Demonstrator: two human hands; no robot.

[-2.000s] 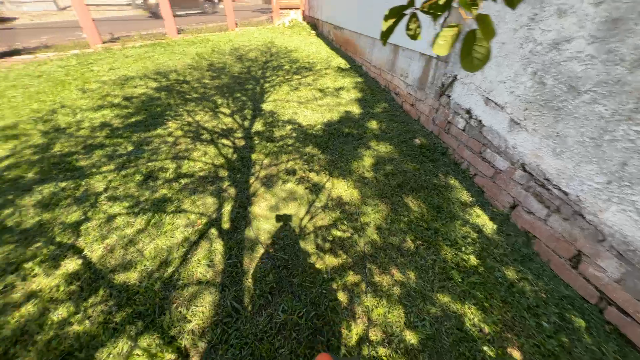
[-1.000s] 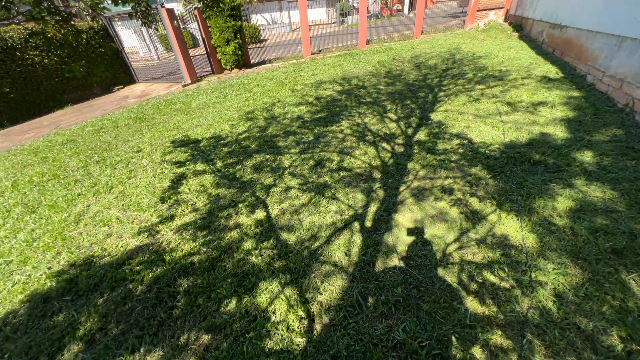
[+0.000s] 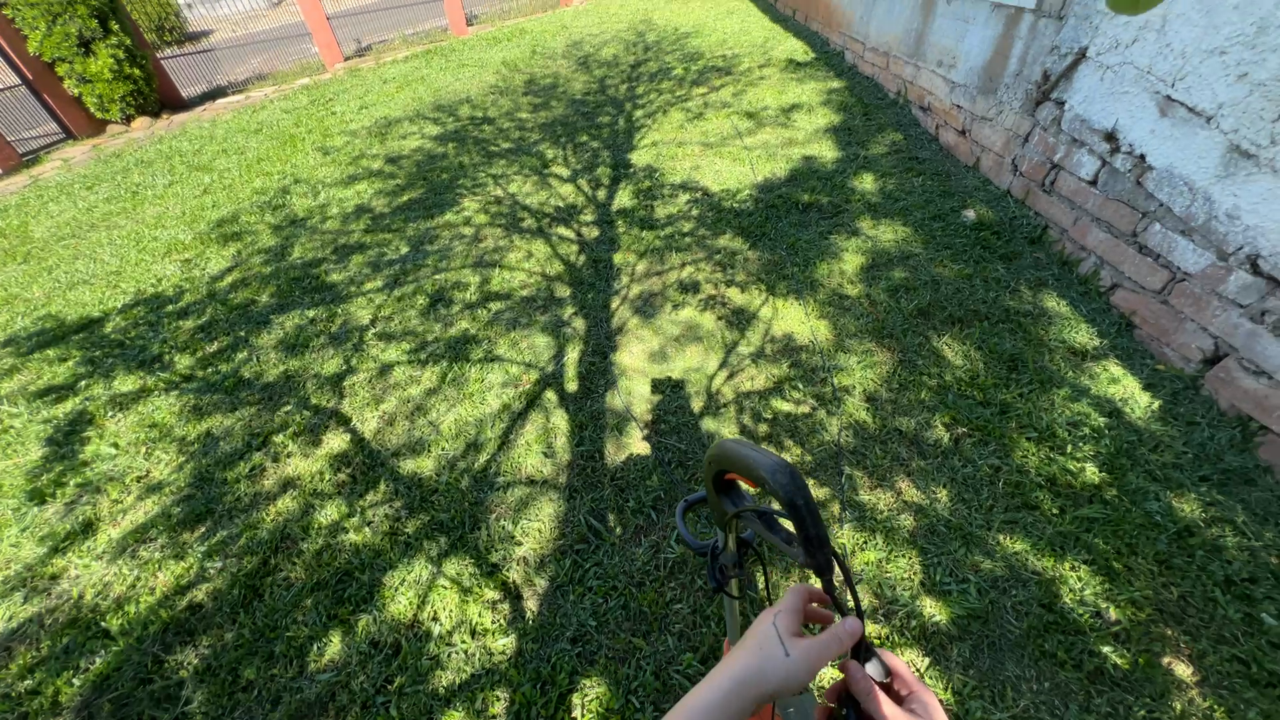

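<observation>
A garden power tool, likely a string trimmer, stands at the lower middle of the head view, with a black looped handle (image 3: 775,490) at its top and orange parts lower down. A black power cord (image 3: 850,590) runs down from the handle's end. My left hand (image 3: 790,640) reaches in from the bottom, its fingers curled at the cord just below the handle. Just below and to the right, my right hand (image 3: 890,690) grips the cord near a dark connector (image 3: 877,665). The tool's lower end is out of view.
Mown grass (image 3: 400,420) stretches around me, crossed by a tree's shadow. A brick and plaster wall (image 3: 1120,210) borders the right side. A metal fence with orange posts (image 3: 320,35) and a green shrub (image 3: 85,60) stand at the far left.
Both hands and the tool's black handle have come into view at the bottom. The view has swung left, then back right.
</observation>
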